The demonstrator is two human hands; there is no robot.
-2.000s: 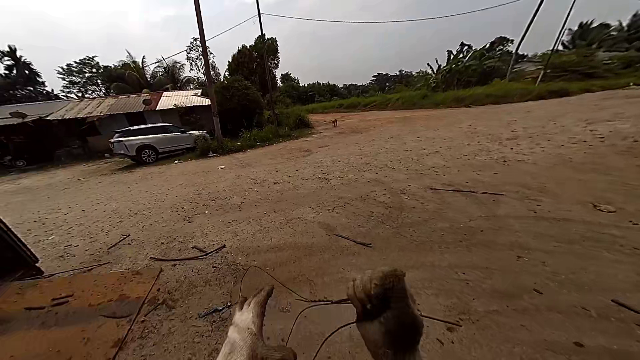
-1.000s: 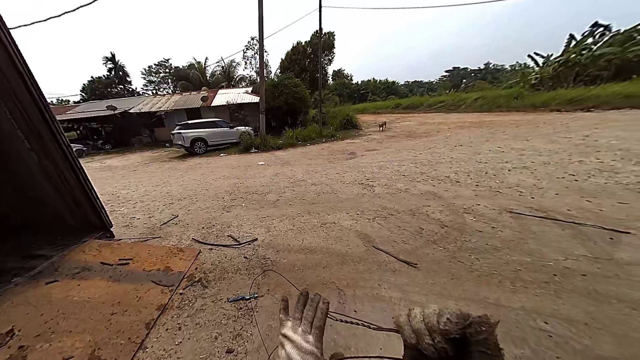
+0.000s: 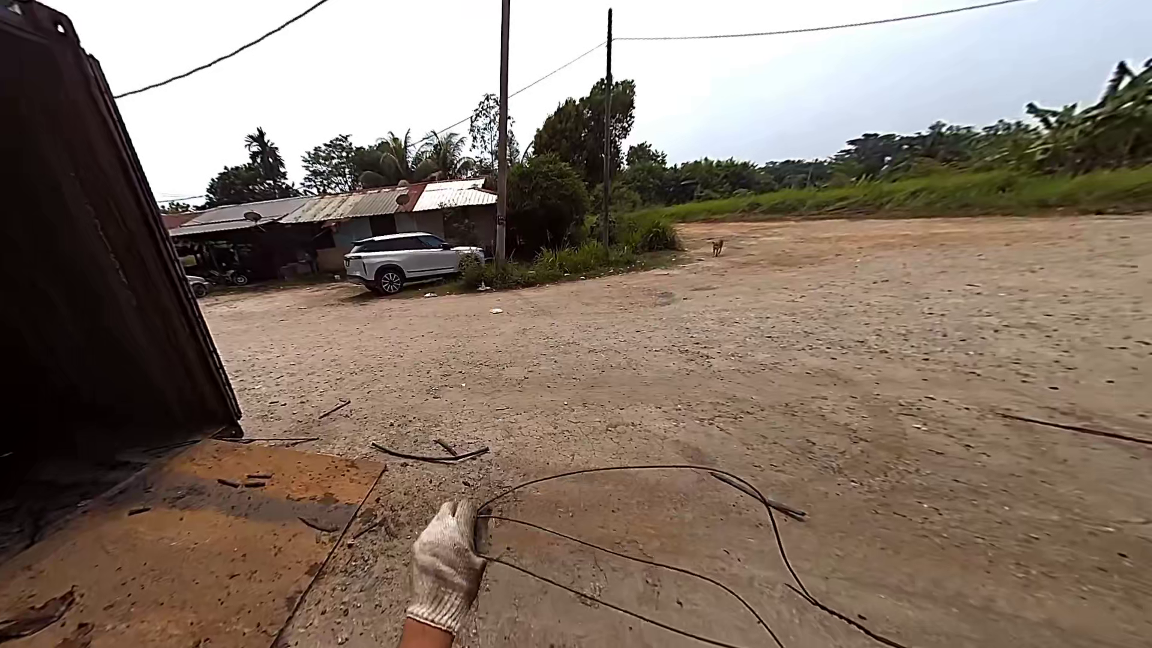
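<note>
My left hand [image 3: 445,562], in a soiled white knit glove, is closed on thin dark wire [image 3: 630,558] near the bottom of the view, left of centre. From its fingers the wire spreads to the right in loose strands. One strand arches up and over, then bends down to the right, where a twisted length runs off the bottom edge. My right hand is out of view.
A rusty metal plate [image 3: 243,531] with debris lies at the lower left beside a dark metal wall [image 3: 99,234]. Short dark rods [image 3: 432,456] lie on the dirt. Farther off are a parked white car [image 3: 414,261], two poles and a small animal [image 3: 717,247].
My left hand, spread a second ago, is now closed on the wire. My right hand, gloved and at the wire before, has left the view. The wire now fans out wider.
</note>
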